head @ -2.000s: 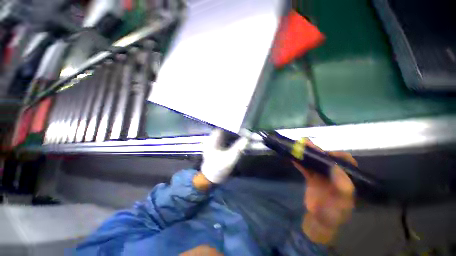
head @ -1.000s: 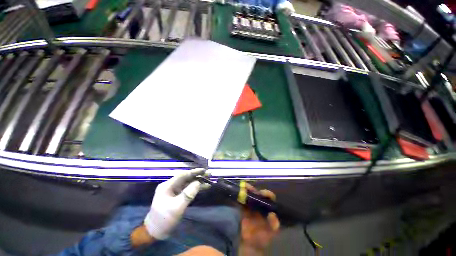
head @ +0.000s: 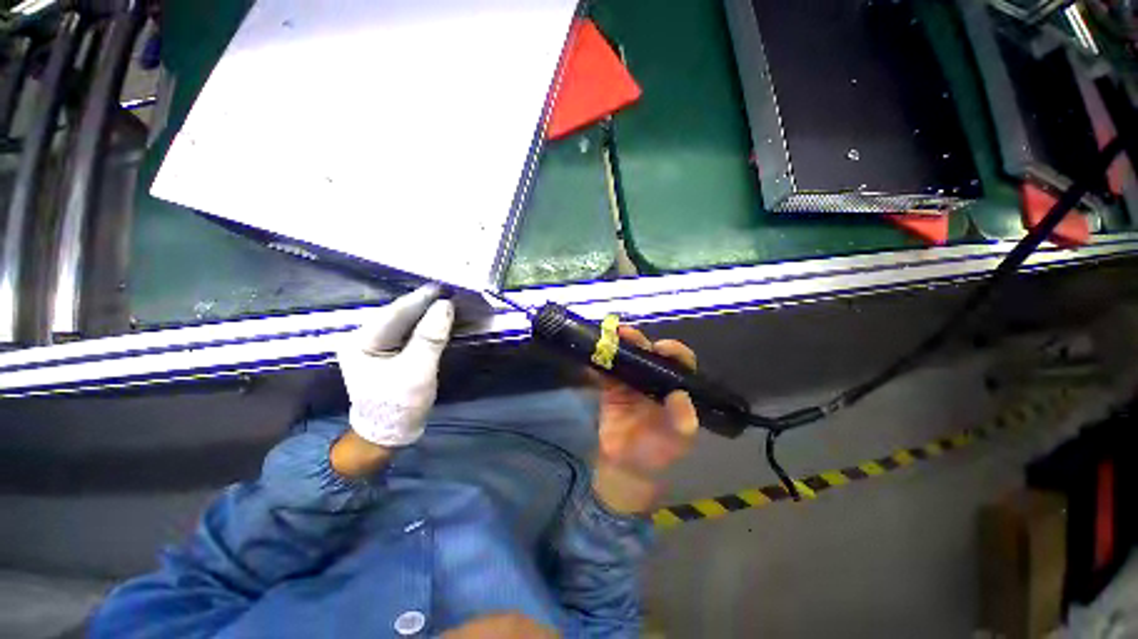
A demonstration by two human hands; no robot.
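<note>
A chassis [head: 374, 125] lies with its plain white face up, turned at an angle, its near corner over the conveyor rail [head: 736, 277]. My left hand [head: 397, 365], in a white knit glove, has its fingertips at the chassis's near edge beside that corner; whether it pinches a small part cannot be told. My bare right hand [head: 643, 418] holds a black electric screwdriver [head: 643, 367] with yellow tape near its nose. Its thin bit points left, its tip at or very near the chassis corner. The cable [head: 924, 350] runs from its rear to the upper right.
A red pad [head: 593, 85] sticks out right of the chassis on the green board [head: 680, 162]. An open black tray chassis [head: 861, 106] and another [head: 1030, 100] stand further right. Rollers [head: 75, 187] are at left. Yellow-black tape [head: 861, 472] and a carton [head: 1021, 549] are at lower right.
The view has shifted, and the chassis appears larger and higher. Both hands remain near the chassis corner. The screwdriver bit now shows clearly at the corner, and its cable is in plain view.
</note>
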